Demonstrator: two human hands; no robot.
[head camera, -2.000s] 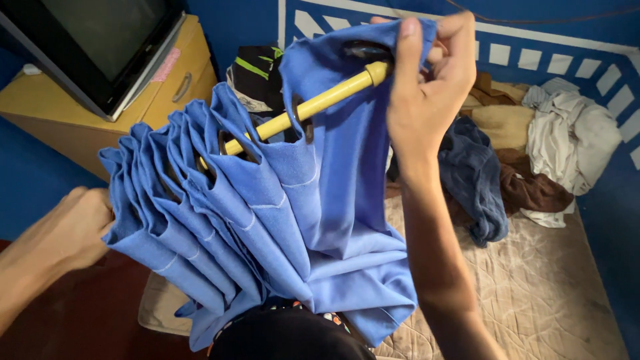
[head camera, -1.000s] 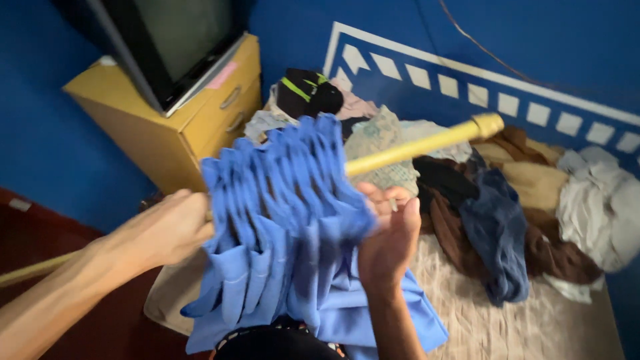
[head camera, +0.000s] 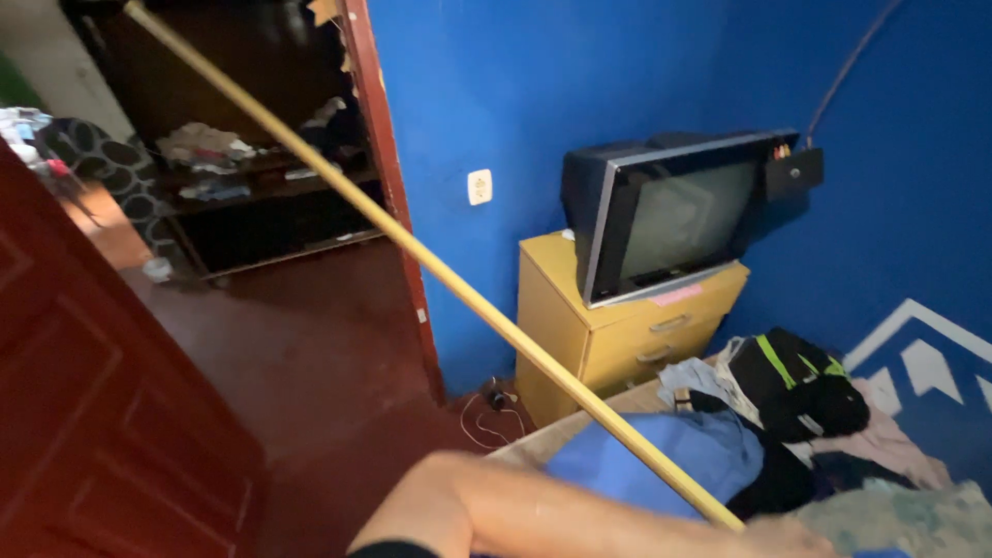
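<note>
A long yellow pole (head camera: 465, 291) slants across the view, from its far end at the upper left down to the lower right. My left forearm reaches in along the bottom edge, and my left hand (head camera: 783, 536), blurred and partly cut off, is closed around the pole's lower part. Behind the forearm and under the line of the pole, blue fabric (head camera: 659, 457) lies on the bed; its lower part is hidden by the arm. A small bit of blue shows at the bottom edge right of the hand. My right hand is out of view.
A CRT television (head camera: 674, 225) stands on a yellow chest of drawers (head camera: 550, 287) by the blue wall. Clothes, including a black and green garment (head camera: 798, 380), are heaped on the bed. At left are a red door (head camera: 101, 403), a doorframe (head camera: 387, 155) and a shelf beyond; cords lie on the floor.
The gathered blue curtain seen around the pole earlier no longer shows on it; a long bare stretch is visible. My right hand has left the view. The view has swung left toward the doorway.
</note>
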